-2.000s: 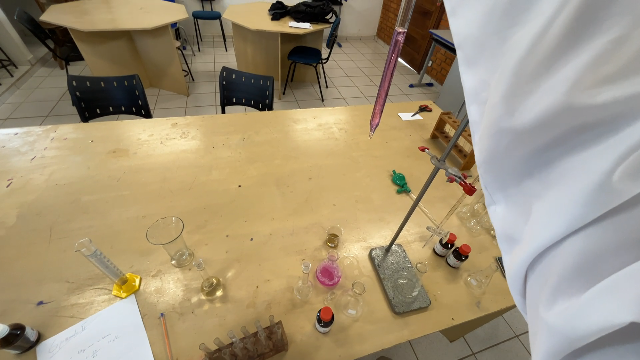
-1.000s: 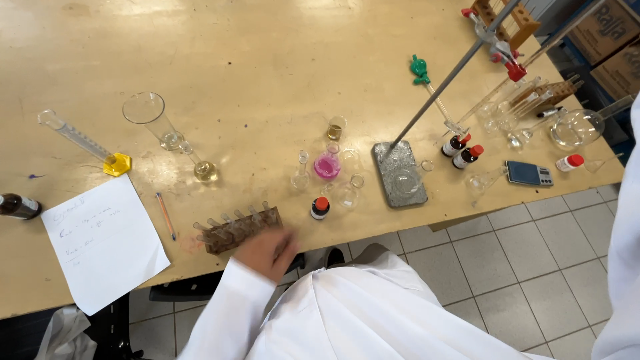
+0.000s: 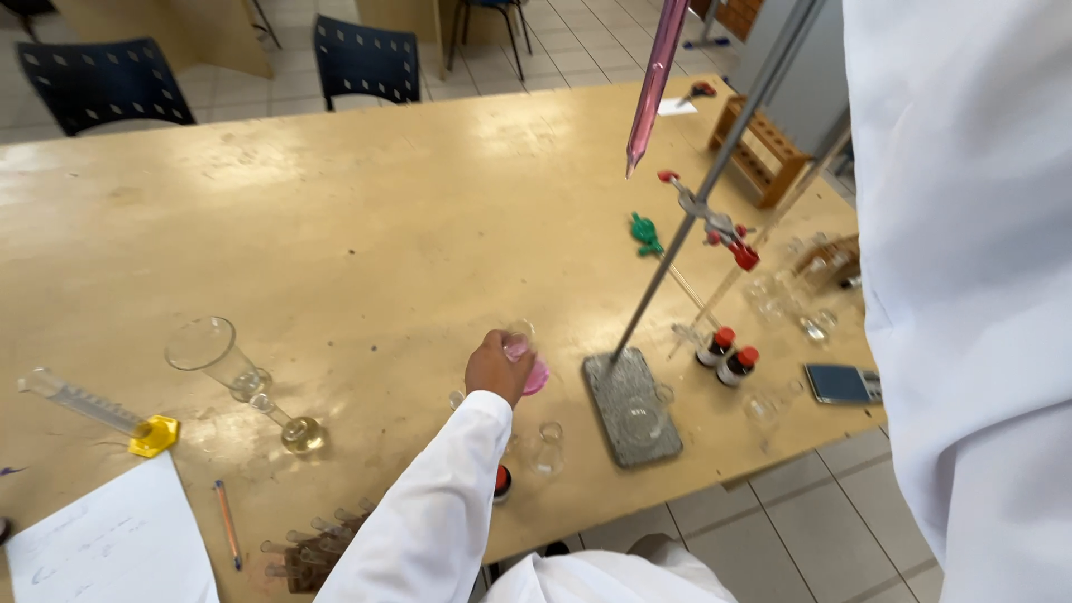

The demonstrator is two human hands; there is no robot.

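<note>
My left hand [image 3: 499, 368], in a white sleeve, has its fingers closed around the neck of a glass flask with pink liquid [image 3: 536, 377]; the fingers hide part of it. Small clear flasks [image 3: 546, 452] stand nearby. At the upper right hangs a tapered glass tube of pink liquid [image 3: 649, 105], tip down, above the table. My right hand is out of view; a white sleeve [image 3: 955, 251] fills the right edge. A ring stand's metal base [image 3: 633, 410] is right of the flask, with glassware on it. A red-capped bottle [image 3: 502, 483] is partly behind my left sleeve.
At left are a graduated cylinder with yellow base [image 3: 155, 435], a large glass vessel [image 3: 201, 347], a flask of yellowish liquid [image 3: 302, 434], paper [image 3: 117, 536], a pen [image 3: 227, 523] and a test tube rack [image 3: 310, 561]. Right: red-capped bottles [image 3: 739, 366], a scale [image 3: 842, 383] and a green pipette filler [image 3: 645, 234].
My left hand, near the test tube rack a second ago, has moved right and away from me to the pink flask and taken hold of it. The view has tilted up again.
</note>
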